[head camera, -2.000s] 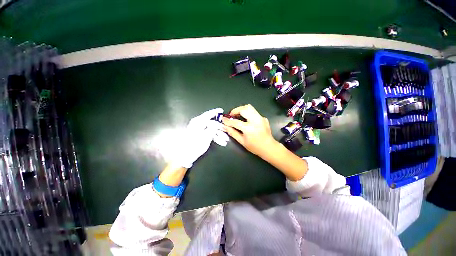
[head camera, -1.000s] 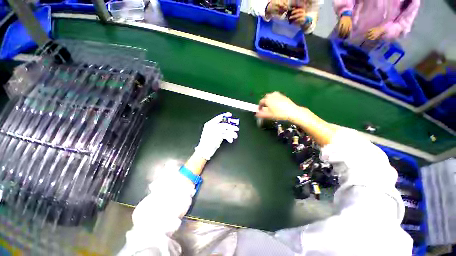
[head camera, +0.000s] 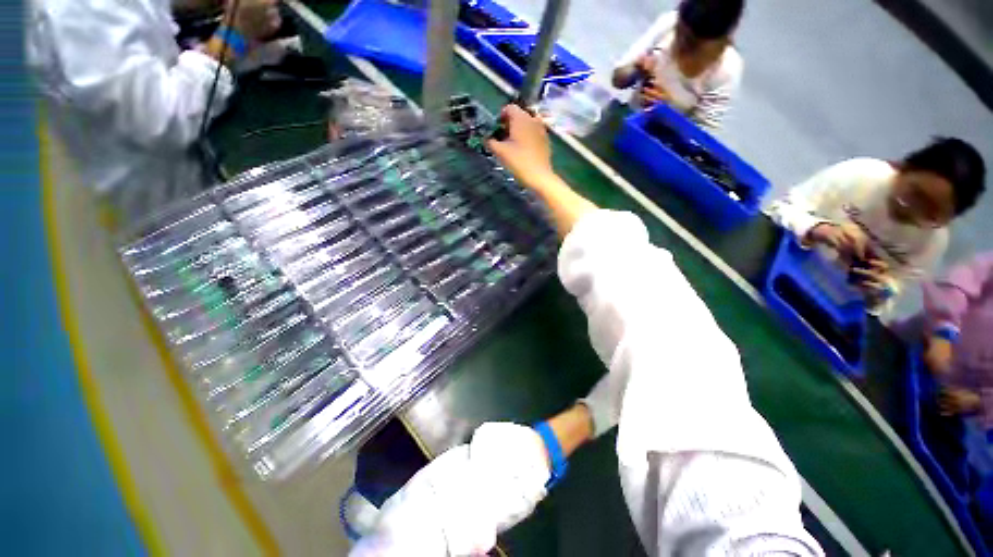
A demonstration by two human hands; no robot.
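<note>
The large clear ribbed blister tray [head camera: 327,277] lies at the left, with green and dark parts in its pockets. My bare right hand [head camera: 523,144] reaches across to its far corner, fingertips bent down at small dark parts [head camera: 470,118]. Whether the fingers hold one is too small to tell. My left hand [head camera: 602,405], in a white glove, is mostly hidden behind my right sleeve; only the glove's wrist part shows above the blue wrist strap [head camera: 552,453]. Its fingers and anything in them are hidden.
The green conveyor belt [head camera: 697,272] runs diagonally beyond the bench. Metal posts [head camera: 439,60] stand near my right hand. Blue baskets [head camera: 697,163] line the far side, with several people working behind them. Another worker in white [head camera: 120,98] is at the upper left.
The view has swung left towards the tray. My right hand has moved from beside the wired parts to the tray's far corner. My left hand, earlier visible holding a small part, is now mostly hidden.
</note>
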